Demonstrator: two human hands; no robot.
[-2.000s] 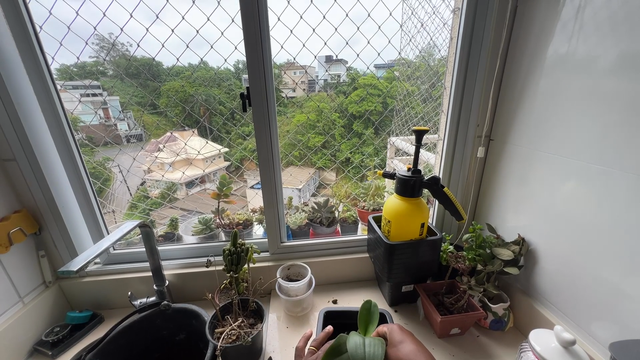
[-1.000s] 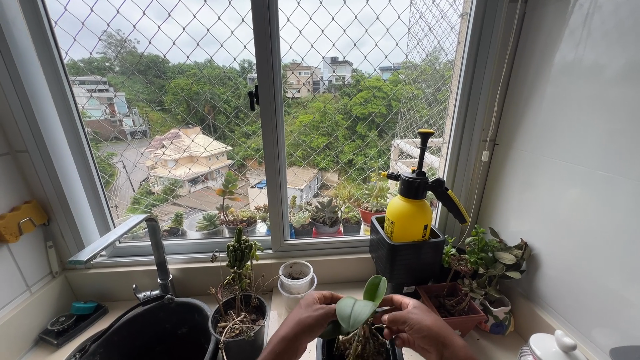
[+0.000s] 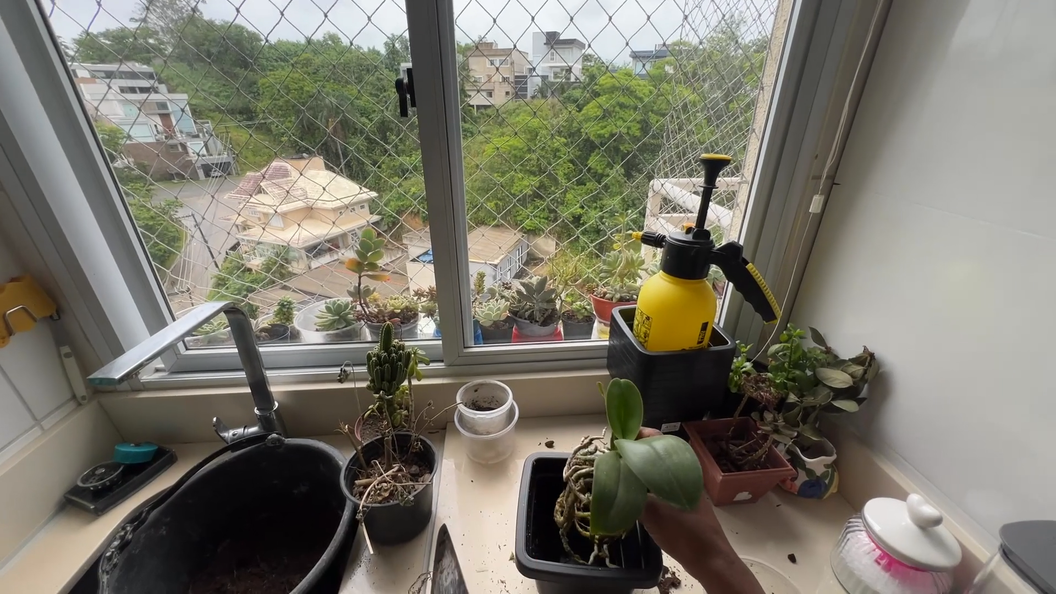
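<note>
An orchid (image 3: 631, 474) with broad green leaves and pale bare roots is in my right hand (image 3: 689, 528), tilted over the square black plastic pot (image 3: 535, 528). Its roots hang at and inside the pot's opening; the leaves hide part of my fingers. My left hand is out of view. At the bottom edge, left of the pot, the dark pointed tip of an object (image 3: 447, 561) shows; what it is, I cannot tell.
Left stand a potted cactus (image 3: 392, 375), a black bucket (image 3: 326, 528) with soil and a faucet (image 3: 247, 355). Behind are nested plastic pots (image 3: 487, 421). Right are a yellow pump sprayer (image 3: 676, 309) in a black planter, a terracotta-colored pot (image 3: 742, 478) and a lidded glass jar (image 3: 891, 553).
My left hand has left the orchid and gone out of view. My right hand now holds the plant alone, its roots showing more plainly. The dark pointed tip has come into view.
</note>
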